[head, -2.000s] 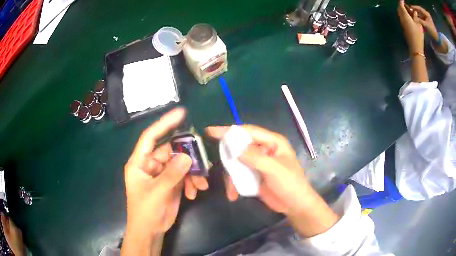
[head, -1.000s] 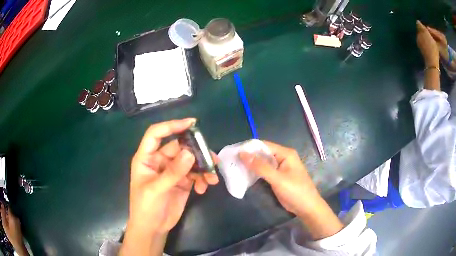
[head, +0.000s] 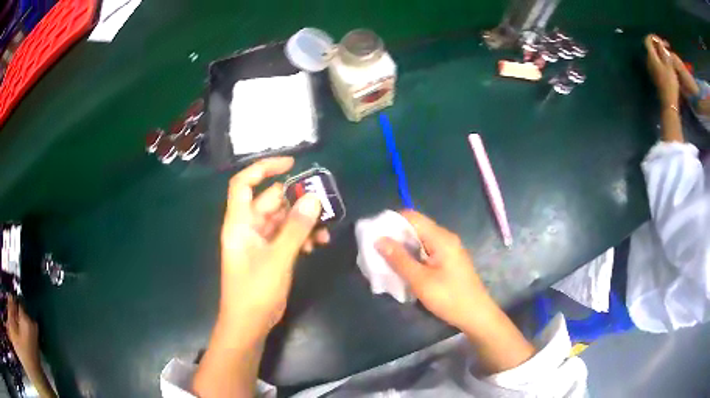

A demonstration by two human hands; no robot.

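Note:
My left hand (head: 268,225) holds a small rounded-rectangle watch case (head: 328,187) between thumb and fingers. The side facing me is dark with a silver rim and shows red and white patches; the thumb covers part of it. My right hand (head: 444,272) holds a white wipe (head: 381,253), crumpled between thumb and fingers. The wipe is to the right of the case and does not touch it. Both hands are above the green bench mat (head: 148,295).
Black tray (head: 220,124) with white wipes (head: 272,113); cream-white bottle (head: 364,87) with clear lid (head: 310,50); blue stick (head: 395,162); pale pink tweezers (head: 490,189); round parts (head: 185,146); orange-white block (head: 520,71); red tray (head: 45,50). Another person's hands (head: 666,74) are at right.
The case has turned from edge-on so its dark face with red and white patches now shows. The wipe is more bunched up. The bench items have shifted slightly right in view.

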